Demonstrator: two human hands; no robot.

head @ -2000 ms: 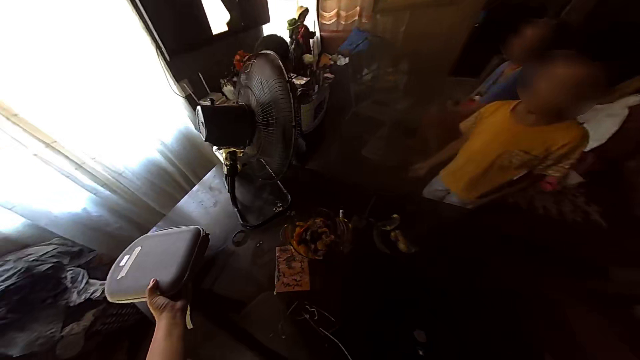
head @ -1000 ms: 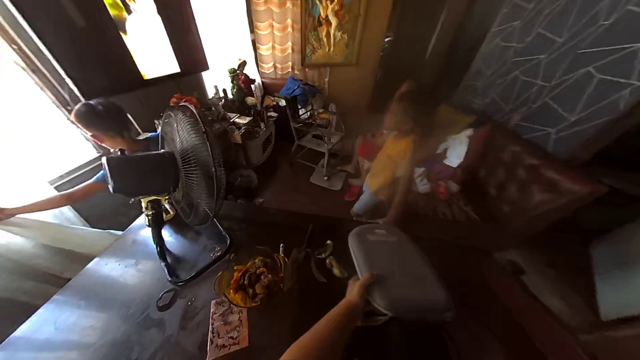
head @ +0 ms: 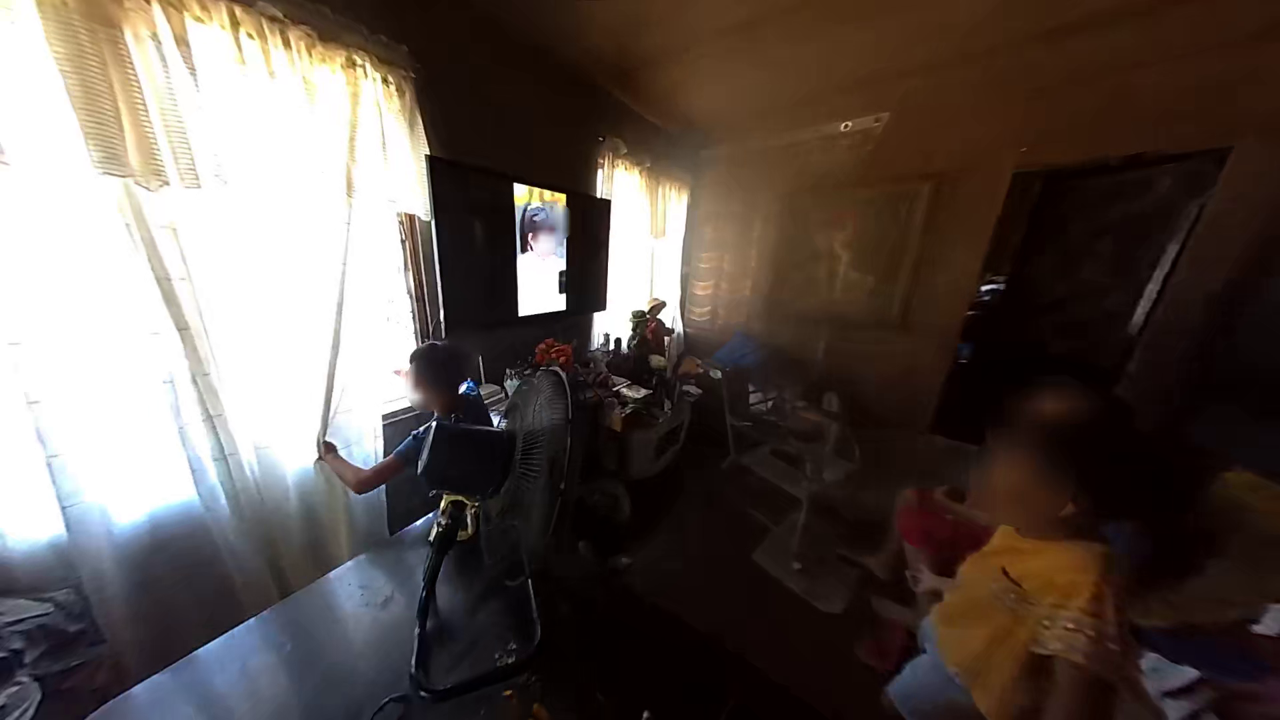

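Observation:
Neither my left hand nor my right hand shows in the view of now, and the grey zippered case is out of sight too. A black electric fan (head: 540, 450) stands on the dark glossy table (head: 270, 630) at the lower left centre. Beyond the fan, a person in a dark blue shirt (head: 435, 400) holds the edge of a white curtain (head: 270, 350). At the lower right is another person in a yellow shirt (head: 1030, 610), blurred.
A wall-mounted television (head: 470, 250) is lit in its middle. Behind the fan, a cluttered stand holds red flowers (head: 553, 352) and figurines (head: 655, 330). A metal-framed chair (head: 790, 470) stands near the middle. A dark doorway (head: 1080, 290) is at the right.
The view has tilted up. The hand and the grey case, seen in both earlier frames, are out of view. The person in blue has a hand on the curtain; the one in yellow appears larger at the right.

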